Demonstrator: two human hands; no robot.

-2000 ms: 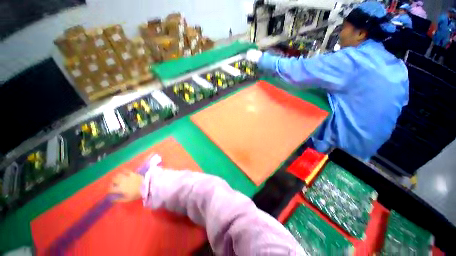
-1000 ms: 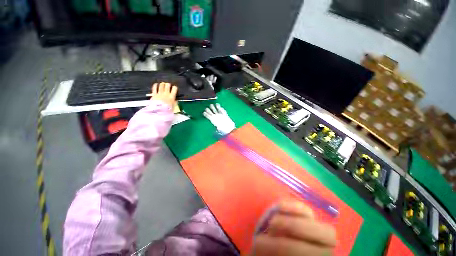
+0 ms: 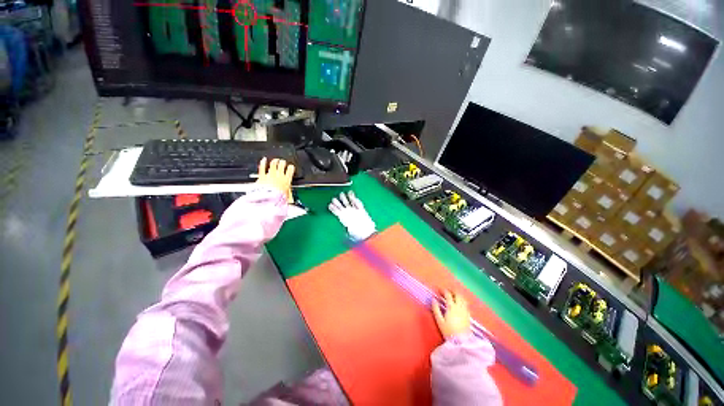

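My left hand (image 3: 275, 172) rests with fingers apart at the right end of the black keyboard (image 3: 210, 161) and holds nothing. My right hand (image 3: 452, 313) is on the long translucent purple tubes (image 3: 405, 279), with its fingers over them near their middle. The tubes lie slantwise across the red-orange mat (image 3: 349, 305); both their ends look blurred. How far my right fingers close under the tubes is hidden. The monitor (image 3: 222, 99) above the keyboard shows green board images with a red crosshair.
A mouse (image 3: 320, 158) lies right of the keyboard. An empty white glove (image 3: 352, 216) lies on the green bench (image 3: 306, 238). Circuit boards with yellow parts (image 3: 520, 258) line the conveyor at right. A black bin (image 3: 171, 238) with red contents is under the keyboard shelf. Cartons (image 3: 615, 194) stand behind.
The view has swung from the board tray and other worker to the keyboard. My right hand has come down onto the tubes. My left hand stays by the keyboard. The monitor's crosshair now shows.
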